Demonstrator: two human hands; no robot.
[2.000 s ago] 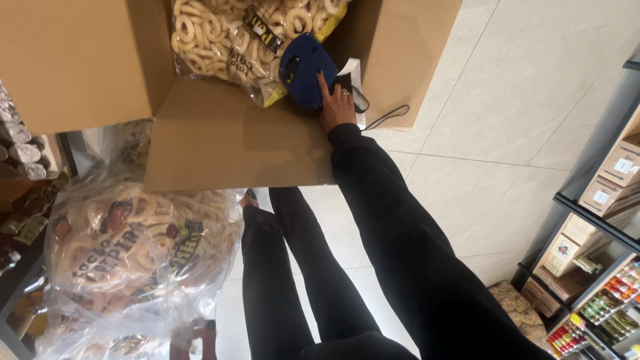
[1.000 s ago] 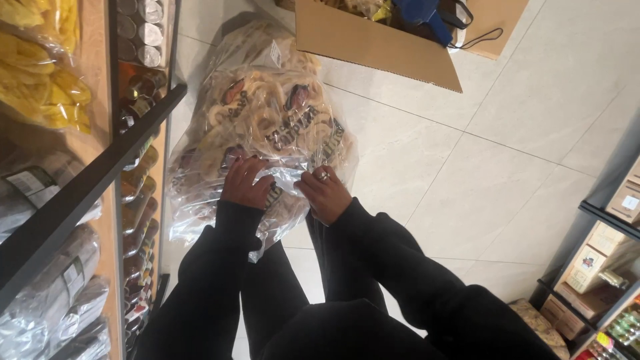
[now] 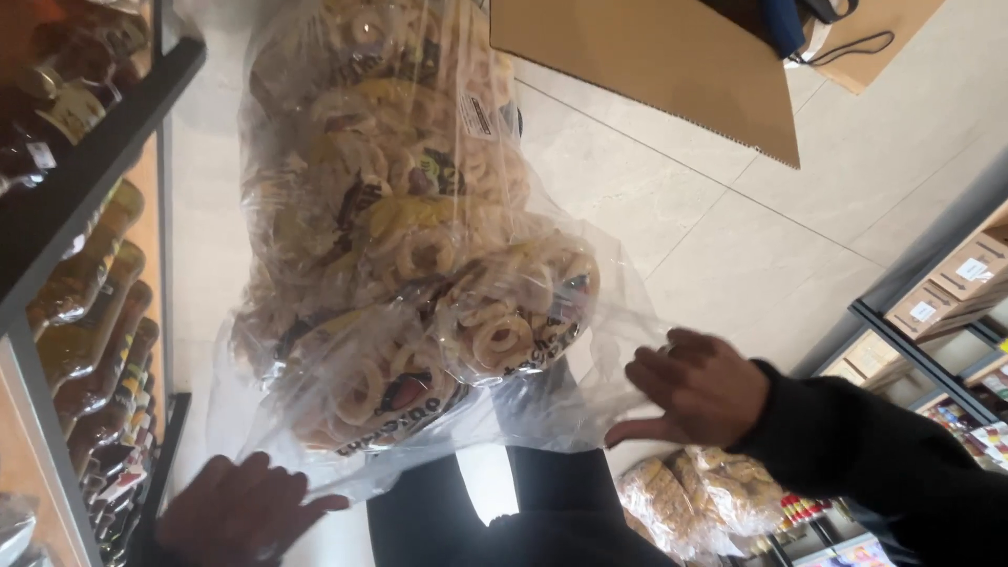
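A large clear plastic bag (image 3: 551, 216) holds several smaller packets of ring-shaped snacks (image 3: 504, 315), seen through its film. My left hand (image 3: 244, 504), at the lower left, grips the near edge of the bag between fingers and thumb. On the right side, my right hand (image 3: 685, 390) grips the same edge, thumb below and fingers curled over the film. The bag's mouth is stretched wide between the two hands, and the packets lie beyond it. My legs show below the bag.
An open cardboard box (image 3: 646, 71) stands at the top right, with a blue object (image 3: 781, 27) and black cord at it. Bottles (image 3: 87, 346) line a shelf with a black rail (image 3: 102, 173) on the left. Shelves with small cartons (image 3: 972, 268) and wrapped bags (image 3: 701, 496) are at right.
Two seconds ago a hand was on the blue object at the box. One second ago both hands were close together at the bag's gathered end; now they are far apart with the film spread.
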